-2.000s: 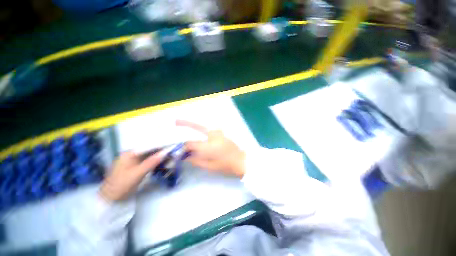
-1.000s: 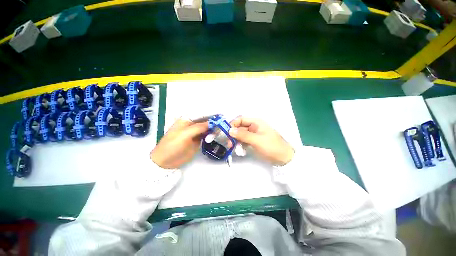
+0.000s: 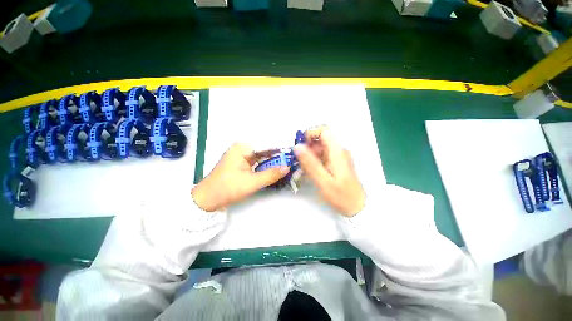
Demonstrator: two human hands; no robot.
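A blue wristwatch [image 3: 275,164] is held over the middle white sheet [image 3: 282,222]. My left hand [image 3: 233,178] grips it from the left, with the thumb along the blue strap. My right hand [image 3: 331,172] pinches the strap's end, and a dark blue tip sticks up above the fingers. A small white tab [image 3: 294,184] hangs below the watch between the hands. The dark case is mostly hidden under the strap and fingers.
Looped blue watches [image 3: 94,140] stand in two rows on the left white sheet [image 3: 94,194], with one lower at its left end. Flat blue watches [image 3: 538,184] lie on the right sheet [image 3: 483,182]. White boxes [image 3: 500,20] sit on the yellow-edged green conveyor. A person's sleeve [image 3: 549,251] is at far right.
The strap loop is turned and flatter, with the case now mostly covered. My left thumb lies along the strap, and my right hand has moved up to the strap's end. The view has shifted slightly.
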